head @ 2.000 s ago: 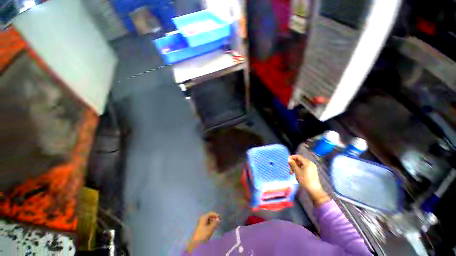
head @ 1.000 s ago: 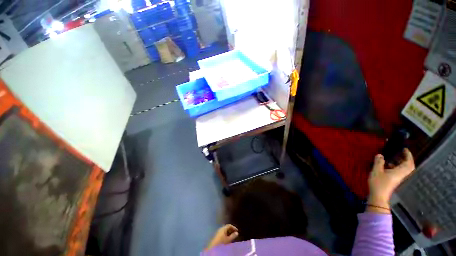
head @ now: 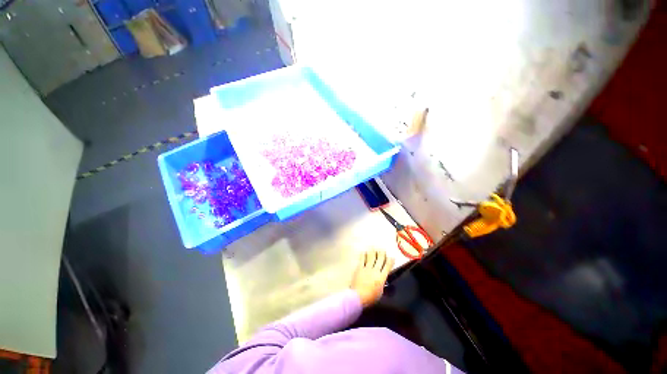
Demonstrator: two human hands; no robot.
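Observation:
My left hand [head: 371, 276] lies palm down at the front right edge of the table [head: 292, 270], fingers a little apart, with nothing seen in it. My right hand is not in view. Beyond, a large blue bin [head: 358, 172] with a white inside holds a heap of pink-purple moulded parts [head: 307, 166]. Its left side overlaps a smaller, deeper blue bin [head: 232, 237] with darker purple parts [head: 219, 191]. Red-handled scissors [head: 414, 242] lie just beyond my left hand, blades towards a small black rectangular object [head: 373, 193], perhaps a phone.
Yellow-gripped tools [head: 491, 216] hang by the white machine panel [head: 468, 109] at right. A red machine surface [head: 512, 321] with a dark window is at the far right. A pale panel [head: 36, 204] stands at left. Grey floor [head: 132, 219] lies between it and the table.
The view has moved in over the table and bins. My left hand has come up onto the table edge. My right hand, last seen on the black door handle, has left the picture.

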